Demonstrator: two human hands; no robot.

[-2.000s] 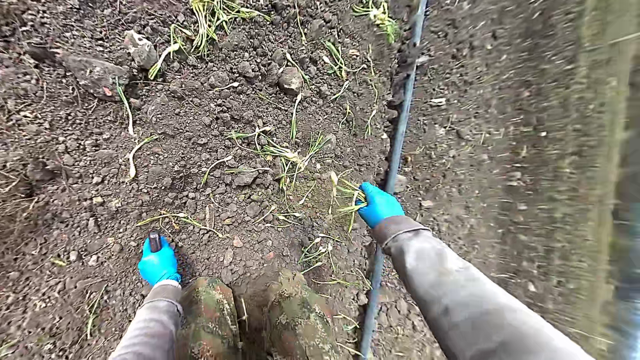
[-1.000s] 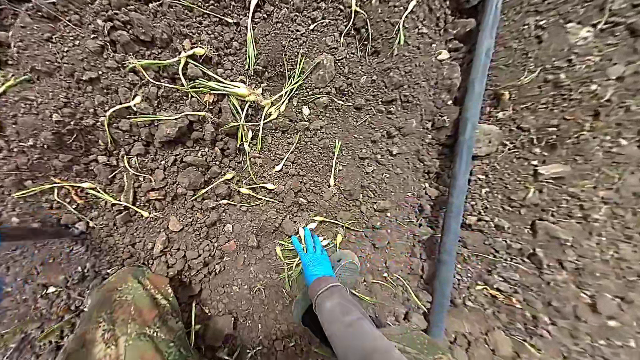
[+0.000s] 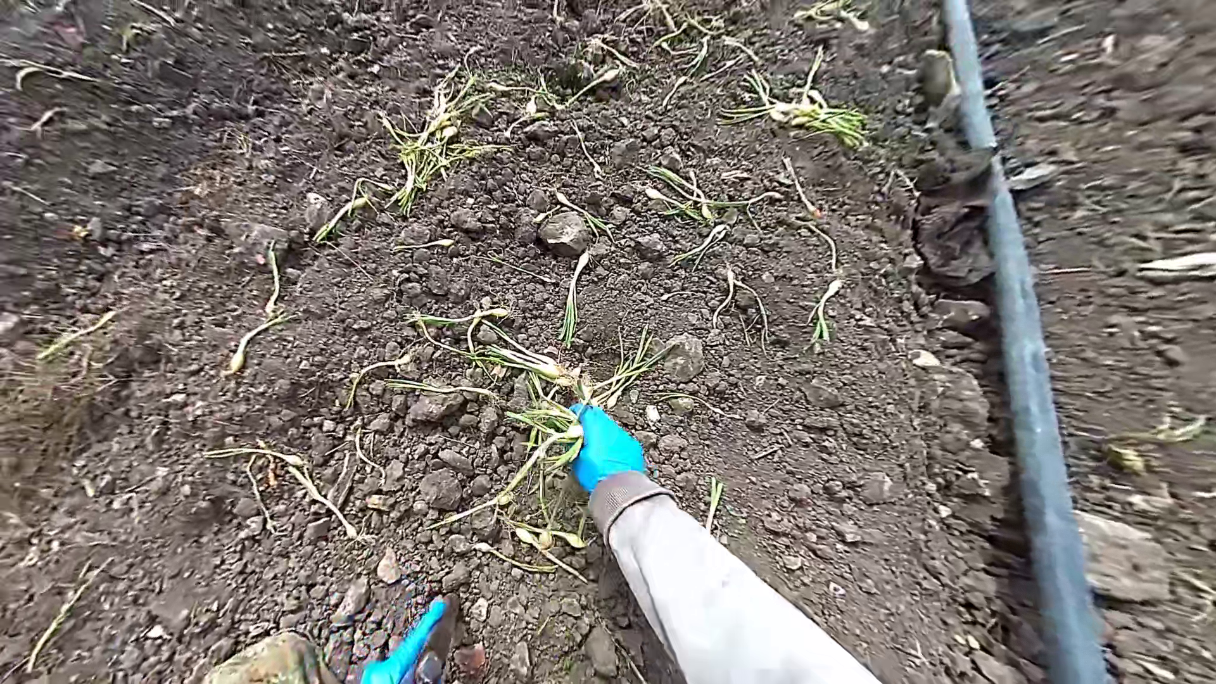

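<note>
My right hand [image 3: 605, 448], in a blue glove, is closed around a bunch of onion seedlings [image 3: 551, 427] with green leaves and pale bulbs, just above the soil. More onion seedlings [image 3: 527, 363] lie right beyond its fingers. At the bottom edge is my left hand [image 3: 407, 655], also gloved in blue and partly cut off by the frame. It is against a dark object [image 3: 439, 641], blurred, whose kind I cannot tell; its grip is not clear. A few loose seedlings [image 3: 541, 541] lie between the two hands.
A grey pipe [image 3: 1026, 361] runs lengthwise along the right side. Scattered seedlings [image 3: 432, 142] and stones [image 3: 564, 234] lie over the rough soil. A camouflage-clad knee [image 3: 271, 662] shows at the bottom left, and a larger stone [image 3: 1121, 556] sits right of the pipe.
My right hand, spread over small seedlings near a boot one second ago, is now farther forward and closed on a bunch. My left hand has come back into view at the bottom.
</note>
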